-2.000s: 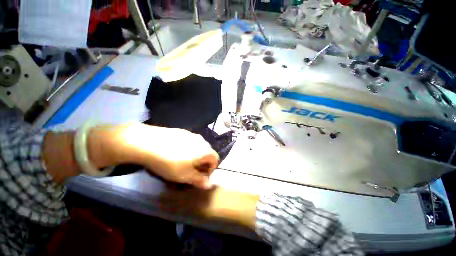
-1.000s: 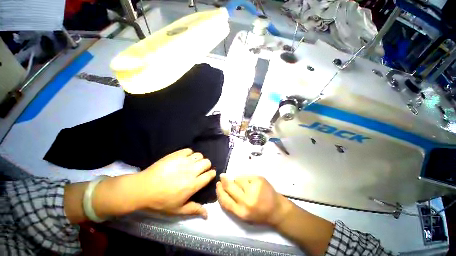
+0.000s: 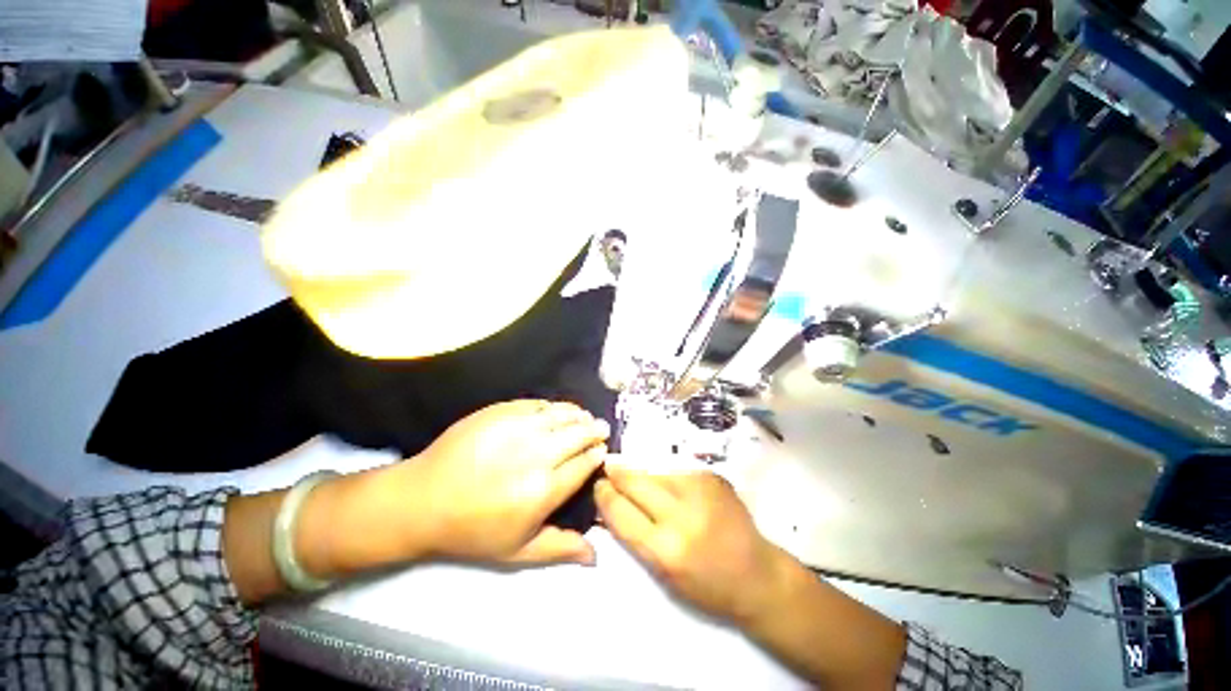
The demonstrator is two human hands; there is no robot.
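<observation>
A black garment piece [image 3: 216, 385] lies on the white machine table, stretching from the left to the presser foot [image 3: 651, 385]. My left hand [image 3: 506, 479] lies palm down on the cloth, its fingertips near the edge just in front of the foot. My right hand [image 3: 689, 533] pinches the cloth edge beside the left fingertips. Both hands are bare. The white lockstitch sewing machine [image 3: 932, 473] with blue stripe and "JACK" lettering stands at the right. Whether the needle is in the cloth cannot be told.
A large pale yellow rounded lamp or guard [image 3: 446, 203] hides part of the cloth. The table [image 3: 446, 628] has a ruler-marked front edge and a blue strip [image 3: 108, 223] at left. Light crumpled cloth [image 3: 932, 68] lies behind the machine. A control panel [image 3: 1147, 628] sits at lower right.
Two seconds ago my forearms crossed at the table's front; now both hands are at the cloth edge by the foot. Since one second ago they have moved slightly closer to it. The view has moved closer.
</observation>
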